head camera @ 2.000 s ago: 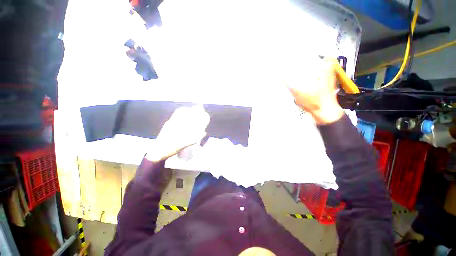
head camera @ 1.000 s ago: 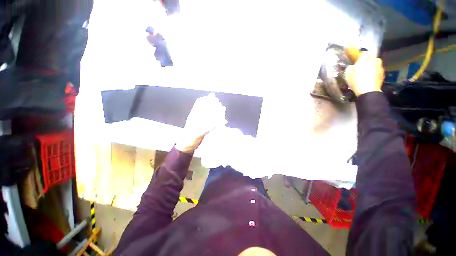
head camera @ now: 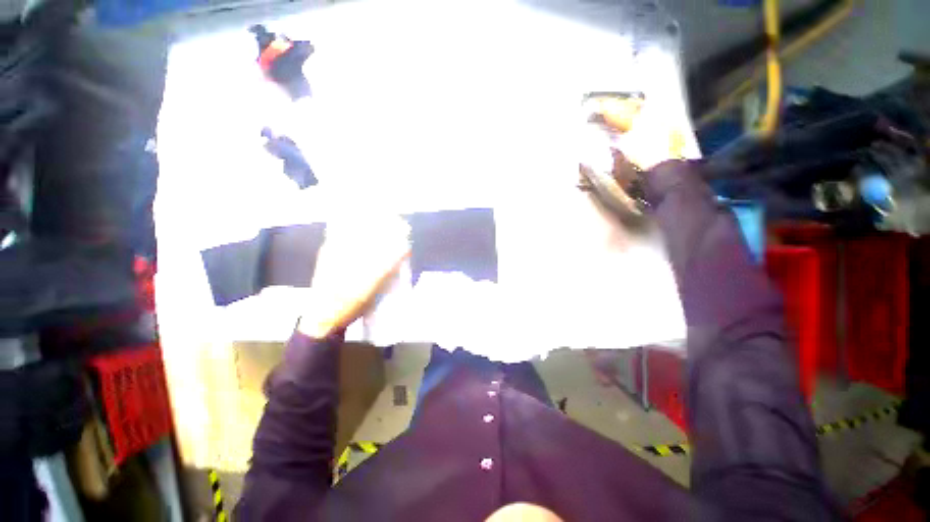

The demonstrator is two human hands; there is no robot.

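A dark, flat garment panel (head camera: pixel 454 243) lies along the near part of the white-covered table (head camera: pixel 459 133). My left hand (head camera: pixel 357 265) lies across its middle, pale and overexposed; its fingers are too washed out to tell their pose. My right hand (head camera: pixel 656 141) is closed round the orange-yellow handle of the steam iron (head camera: pixel 615 184), at the table's right side, well right of the panel. The iron is blurred, and whether its sole touches the table cannot be told. A small dark fabric piece (head camera: pixel 292 160) lies beyond the panel at the left.
Another dark piece with a red part (head camera: pixel 286 61) lies at the far left. A yellow hose (head camera: pixel 772 71) hangs at the upper right. Red crates stand at the left (head camera: pixel 131 400) and right (head camera: pixel 791 306). A blue tray (head camera: pixel 747 226) is beyond the table's right edge.
The view has shifted. The iron came into clear view at the right a second ago and is now somewhat further left in my right hand. My left hand has moved a little left along the panel.
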